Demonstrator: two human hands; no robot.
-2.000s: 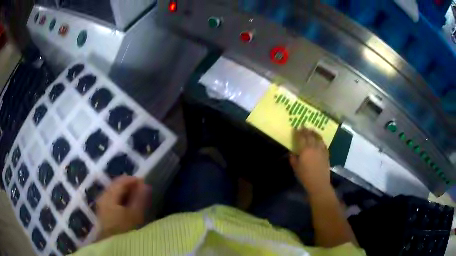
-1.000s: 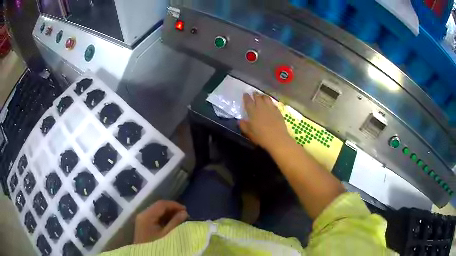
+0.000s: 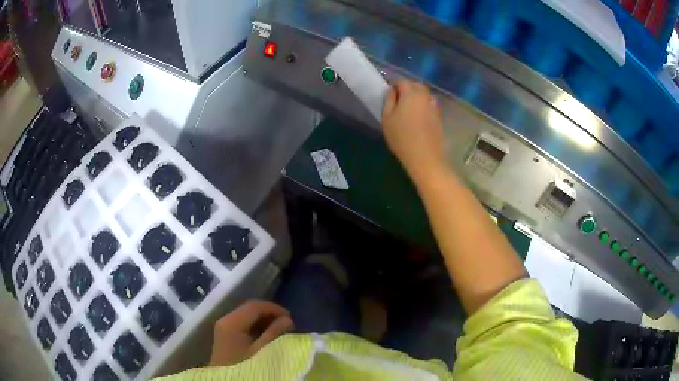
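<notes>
My right hand [image 3: 412, 123] is raised in front of the steel panel and grips a white paper sheet [image 3: 359, 77], seen narrow and tilted. The yellow sheet is mostly out of sight; only a small yellow bit shows beside my right forearm. A small crumpled white packet [image 3: 329, 169] lies on the dark green worktop [image 3: 380, 199]. My left hand [image 3: 249, 330] rests half curled at the lower left, near the tray's edge, with nothing visible in it. The white foam tray [image 3: 175, 217] at the left holds round black assemblies [image 3: 195, 210] and has several bare pockets.
The steel panel [image 3: 536, 160] has green buttons and two displays; my right arm hides part of it. Blue cylinders [image 3: 476, 63] stand behind it. White paper [image 3: 551, 271] lies at the right. Black trays are at the lower right [image 3: 633, 350] and far left [image 3: 48, 171].
My right hand has lifted the white paper off the worktop and up before the panel. The crumpled packet is now uncovered, and the yellow sheet is no longer on the worktop's middle. My left hand has barely moved.
</notes>
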